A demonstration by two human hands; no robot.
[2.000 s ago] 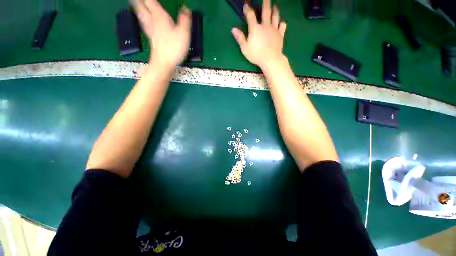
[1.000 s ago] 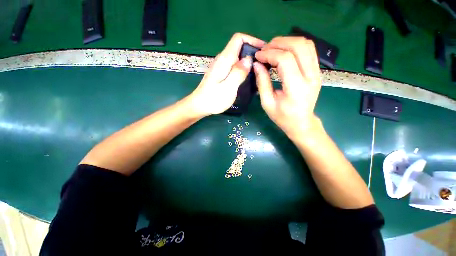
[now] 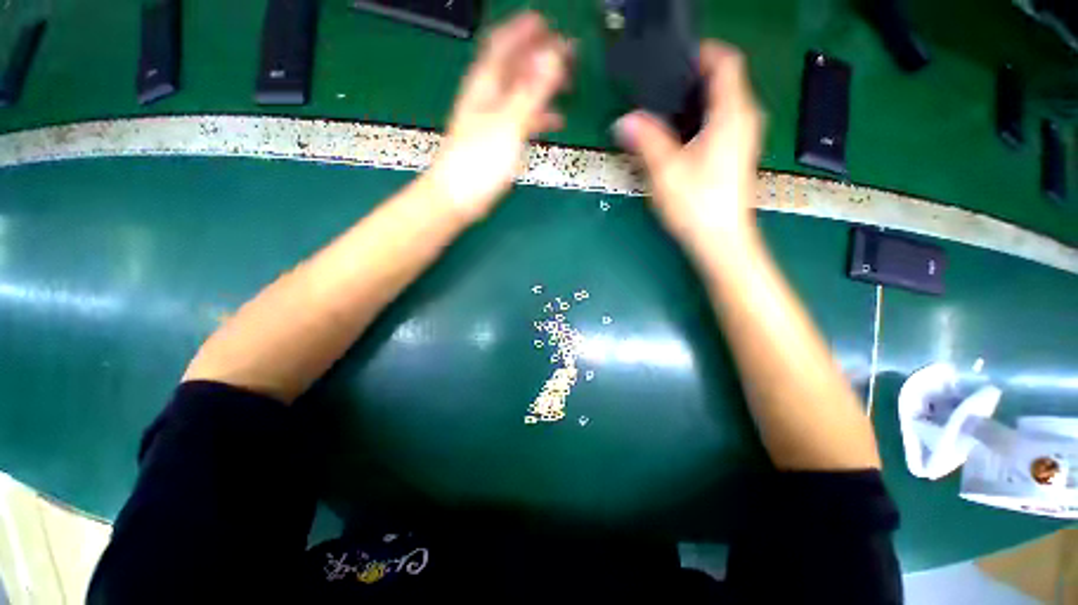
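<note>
A black device housing, blurred, is in my right hand, over the green belt beyond the pale rail. My right thumb is on its near end and my fingers are along its right side. My left hand is blurred, apart from the housing, fingers spread and holding nothing that I can see. Small pale-gold rings lie in a loose elongated pile on the green worktop between my forearms, with strays around it and one nearer the rail.
Several black housings lie on the green belt, left and right of my hands. The speckled pale rail curves across. One housing lies on the worktop at right. A crumpled white bag and a white labelled packet lie far right.
My hands have separated and moved up over the belt. The left hand has let go of the housing, and the right hand now holds one alone. Belt housings at left have shifted left.
</note>
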